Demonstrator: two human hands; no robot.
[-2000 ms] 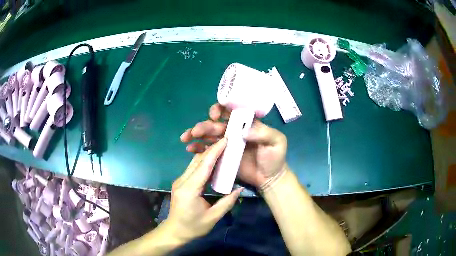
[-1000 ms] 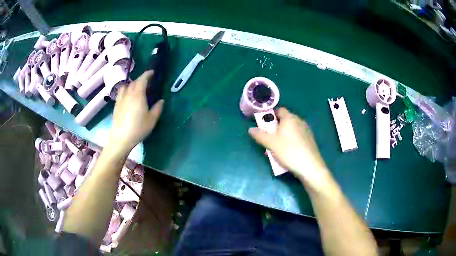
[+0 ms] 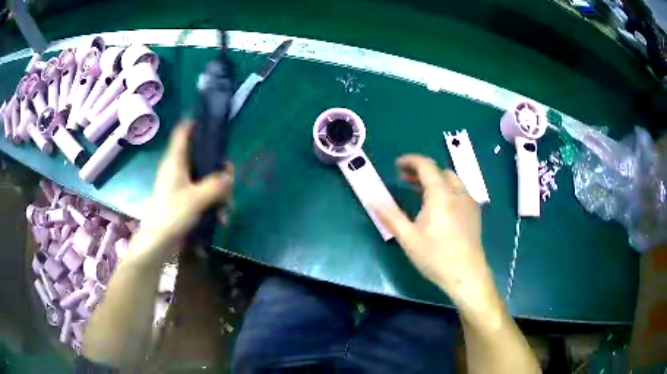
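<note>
My left hand (image 3: pixel 179 197) is closed around the black electric screwdriver (image 3: pixel 210 131), blurred and held upright over the left part of the mat. A pink fan body (image 3: pixel 368 188) lies on the green mat in front of me, its round head (image 3: pixel 339 134) with a dark centre at the upper left. My right hand (image 3: pixel 439 226) has its fingers apart at the right of the handle. The thumb is by the handle's lower end; I cannot tell whether it touches. A loose pink handle cover (image 3: pixel 466 168) lies just beyond my right fingers.
Many pink fans (image 3: pixel 91 91) are heaped at the left. A knife (image 3: pixel 259 77) lies beyond the screwdriver. Another fan (image 3: pixel 526 161), small pink parts (image 3: pixel 547 179) and a clear plastic bag (image 3: pixel 611 182) are at the right. A box of pink parts (image 3: pixel 77 256) is below left.
My left hand has picked up the screwdriver and brought it nearer. My right hand has let go of the fan, which earlier was in my hands and now lies on the mat.
</note>
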